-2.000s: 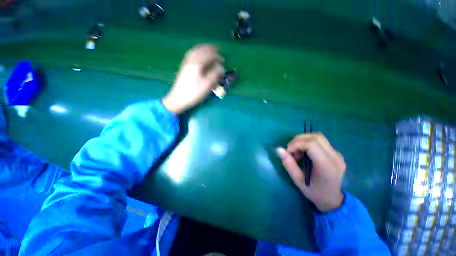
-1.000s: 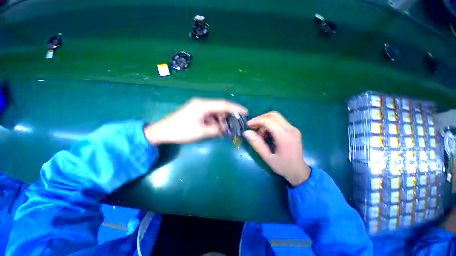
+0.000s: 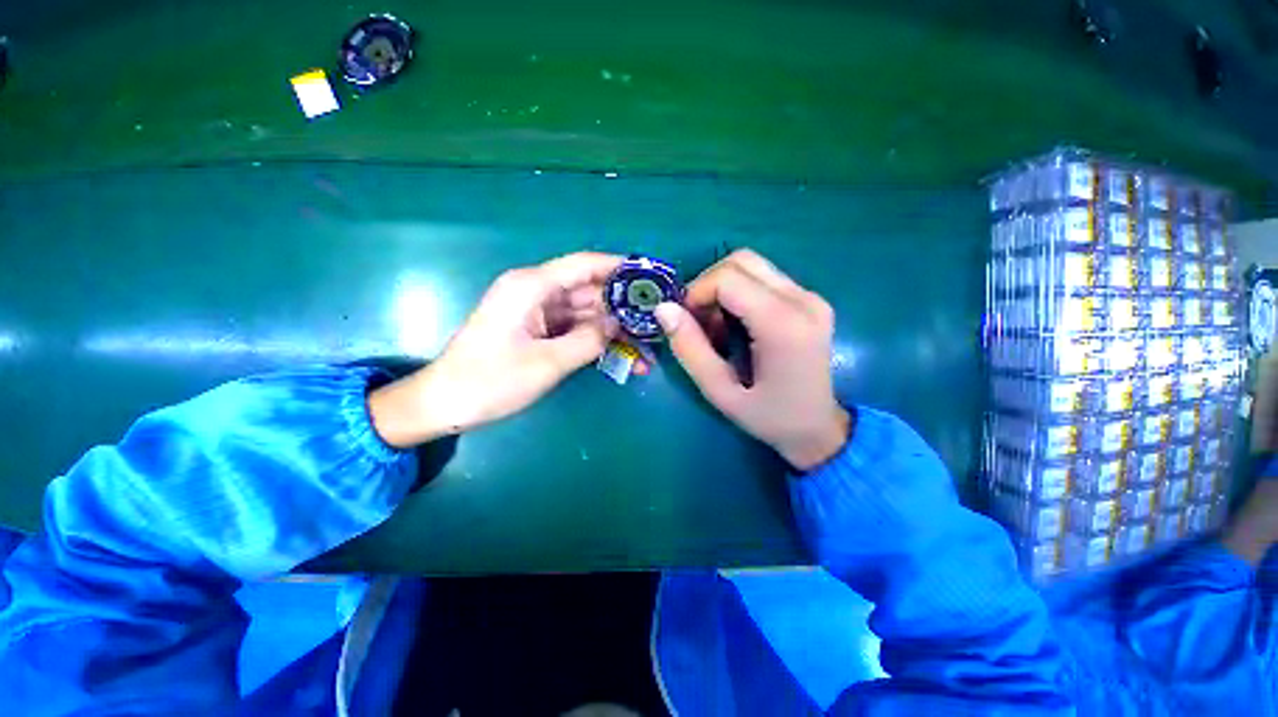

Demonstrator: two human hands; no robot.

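Note:
A round dark watch case assembly (image 3: 645,297) with a pale centre is held above the green bench (image 3: 280,266). A small white and yellow tab (image 3: 618,363) hangs from its lower edge. My left hand (image 3: 512,343) grips the case from the left. My right hand (image 3: 757,343) touches its right edge with thumb and fingertips. Dark tweezers (image 3: 734,347) are partly visible in my right palm, mostly hidden by the fingers.
Another round unit (image 3: 376,53) with a white and yellow tab lies on the green belt (image 3: 673,98) at the upper left. Dark pieces lie at the belt's upper right. A tall stack of clear blister trays (image 3: 1107,364) stands at right, beside another person's arm (image 3: 1252,525).
Since two seconds ago, my left hand has come back from the belt and holds a case between both hands. Since one second ago, the case has turned its open face up. The view has shifted.

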